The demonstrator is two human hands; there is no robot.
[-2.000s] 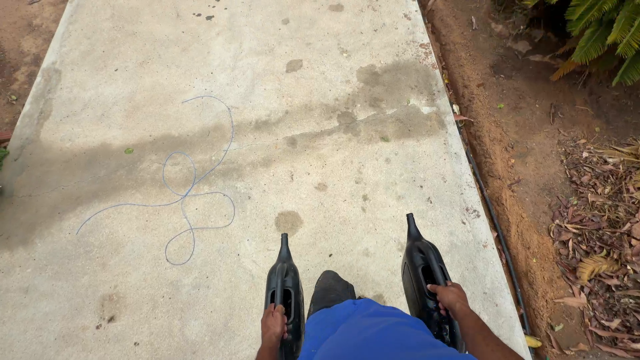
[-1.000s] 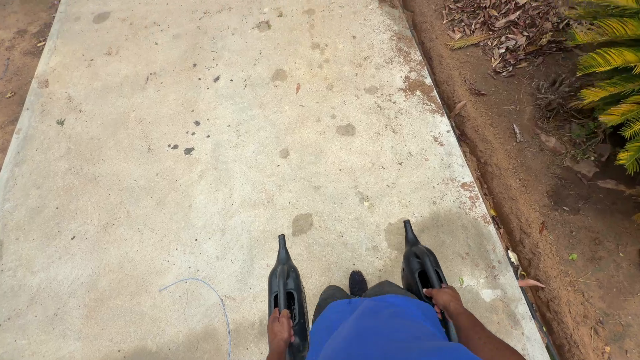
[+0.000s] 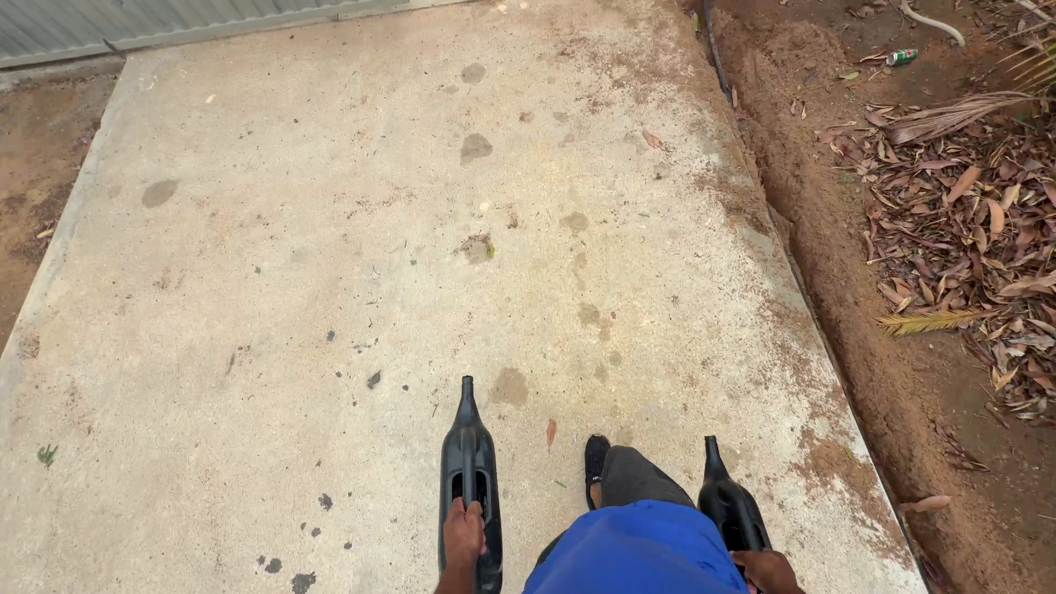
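Observation:
My left hand (image 3: 464, 532) is closed around the handle of a black plastic watering can (image 3: 493, 528), whose narrow neck points forward along the path. A second black plastic watering can (image 3: 730, 505) hangs at my right side, its handle in my right hand (image 3: 767, 569), which is partly cut off by the bottom edge. Between the two cans are my blue top, dark trouser leg and one black shoe (image 3: 596, 462). Both cans are held over the concrete, and their rear ends are hidden or out of view.
A stained concrete path (image 3: 330, 247) runs forward to a corrugated metal fence (image 3: 165, 25) at upper left. Along its right edge lie a soil trench, a dark hose (image 3: 716, 49), dry leaves (image 3: 965, 214) and a green can (image 3: 902, 57). Bare soil (image 3: 41, 181) borders the left edge.
The view has moved forward along the path; the blue line on the concrete has left the frame and the fence has come in. Both hands still hold the cans.

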